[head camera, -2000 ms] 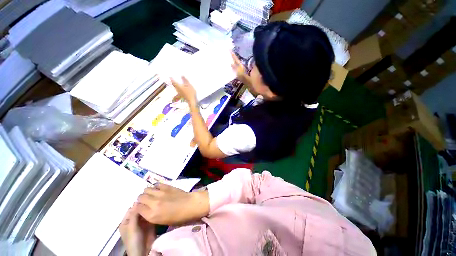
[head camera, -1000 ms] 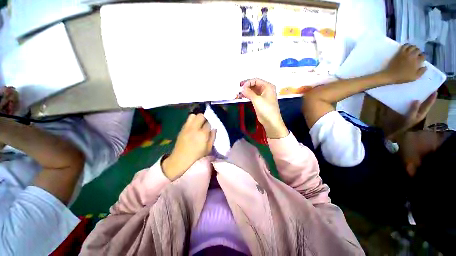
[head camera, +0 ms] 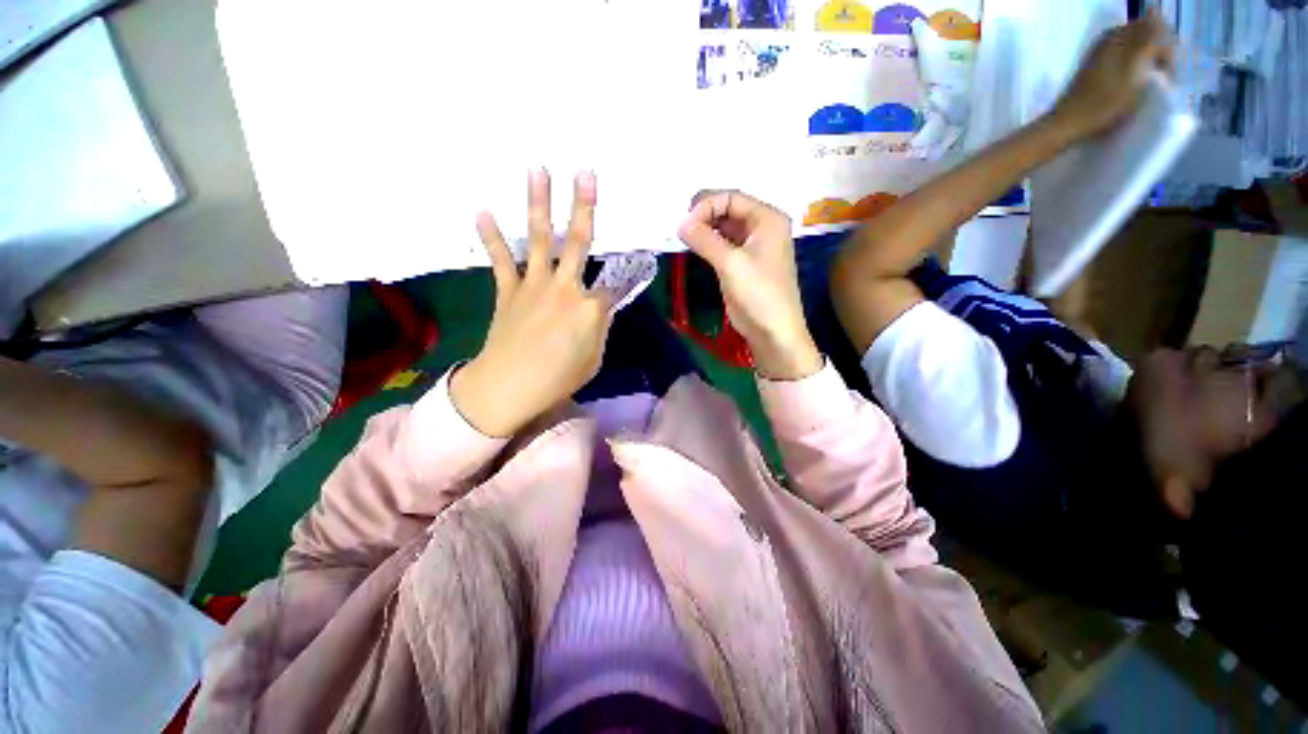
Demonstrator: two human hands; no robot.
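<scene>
A large white panel (head camera: pixel 474 129) lies flat on the bench. My left hand (head camera: pixel 542 323) is at its near edge, with three fingers spread over the panel. A small floppy white sheet (head camera: pixel 627 275) with faint markings sticks out beside that hand and appears held by thumb and index finger, whose tips are hidden. My right hand (head camera: pixel 749 255) is at the panel's near right edge, with thumb and index fingertips together; whether they pinch something tiny cannot be seen.
A printed colour sheet (head camera: pixel 861 86) lies right of the panel, with a crumpled white piece (head camera: pixel 942 86) on it. A neighbour at right holds a tilted white panel (head camera: pixel 1097 179). Another neighbour's arm (head camera: pixel 122 445) is at left. White sheets (head camera: pixel 79 144) lie at the left.
My left hand has moved up from near my lap to the panel edge with the sheet, its fingers now spread. My right hand stays near the edge. The neighbour's panel has tilted upright.
</scene>
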